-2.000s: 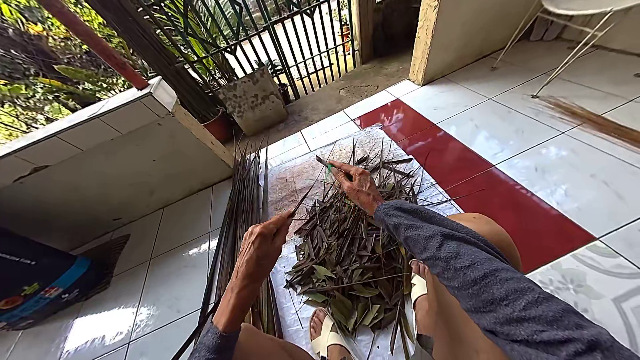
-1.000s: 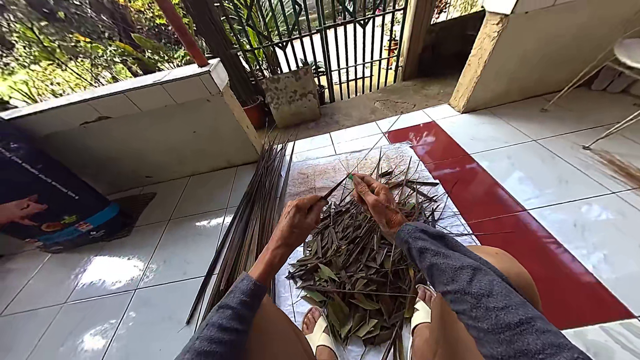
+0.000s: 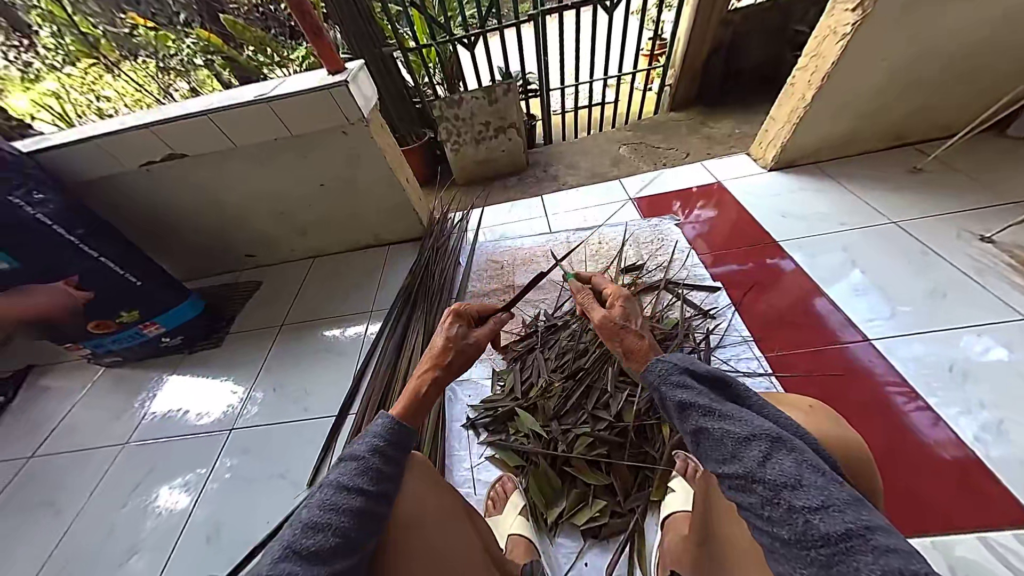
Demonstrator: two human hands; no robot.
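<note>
In the head view my left hand (image 3: 462,340) pinches a dark, narrow leaf strip (image 3: 532,286) that points up and to the right. Close by on the right, my right hand (image 3: 614,314) grips a small knife with a green handle (image 3: 569,275), its thin blade near the strip; whether they touch I cannot tell. Below both hands a heap of cut dark leaf pieces (image 3: 560,416) lies on a white sheet (image 3: 496,264) between my sandalled feet. A bundle of long dark leaf strips (image 3: 416,320) lies along the sheet's left side.
At the far left another person's hand (image 3: 48,308) is beside a large dark bag (image 3: 88,256) on the tiled floor. A low wall (image 3: 264,192), a potted plant's pot (image 3: 419,156), a concrete block (image 3: 480,132) and a metal gate (image 3: 592,72) stand ahead. Thin metal legs (image 3: 968,132) show at right.
My hands, close together a second ago, are now a little apart, with more of the dark strip showing between them. The other person's hand has moved at the bag. The view has swung left since the oldest frame.
</note>
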